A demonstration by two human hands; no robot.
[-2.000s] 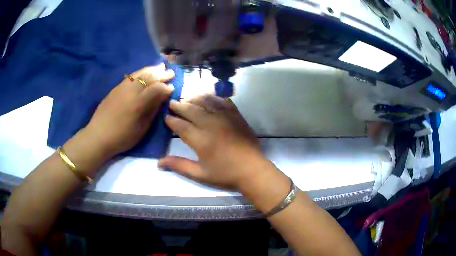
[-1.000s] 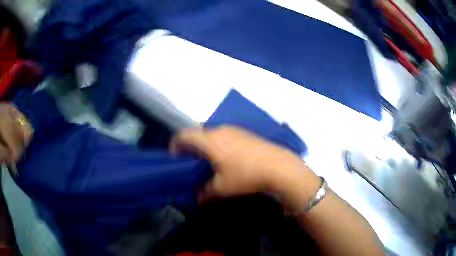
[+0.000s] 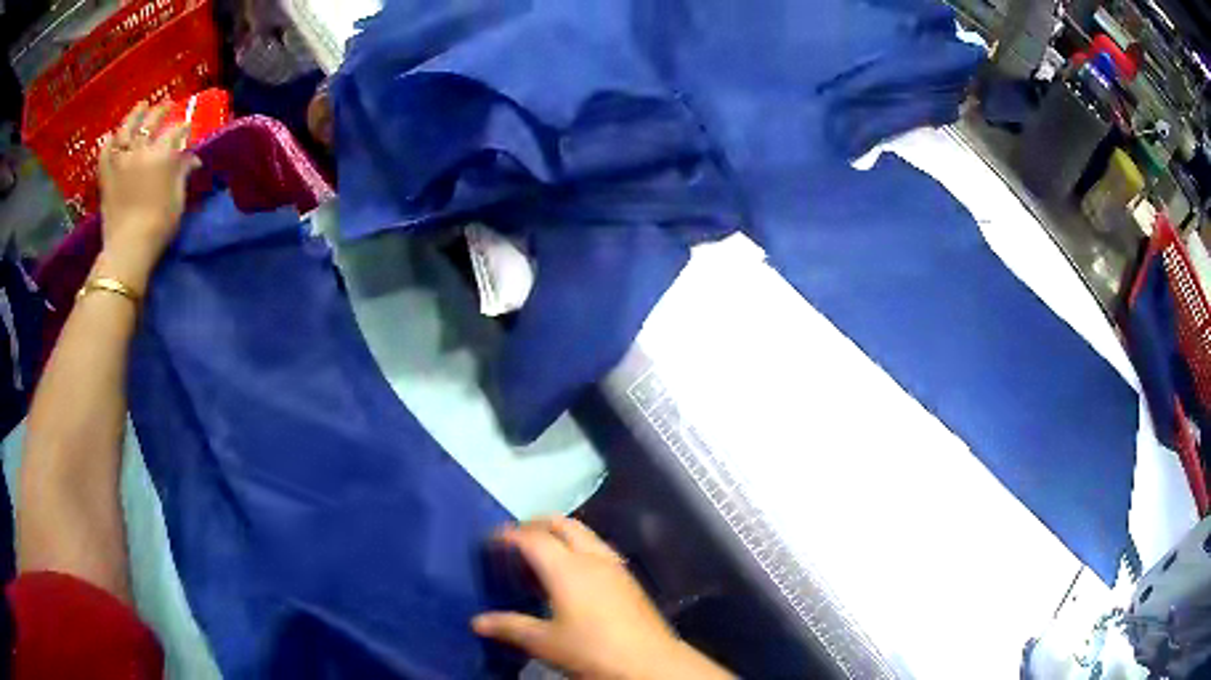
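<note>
A long blue cloth panel point(image 3: 319, 452) lies over a pale green surface at the left, running from the upper left to the bottom edge. My left hand point(image 3: 144, 173) is at the panel's far end, beside a magenta bin, with its fingers spread and no clear grip. My right hand point(image 3: 584, 604) is at the panel's right edge near the bottom, thumb and fingers apart, touching the cloth; its underside is hidden. More blue panels point(image 3: 823, 186) lie in a heap on the white table, one reaching to the right.
The white table point(image 3: 797, 425) has a measuring tape point(image 3: 724, 492) along its near edge. A red basket point(image 3: 120, 80) and the magenta bin point(image 3: 272, 162) stand at upper left. Another red basket point(image 3: 1175, 319) is at far right. Part of a white machine point(image 3: 1175, 604) shows at lower right.
The view has turned left from the sewing machine. The blue cloth held earlier is now spread out at the left. My left hand has moved up to its far end; my right hand has loosened.
</note>
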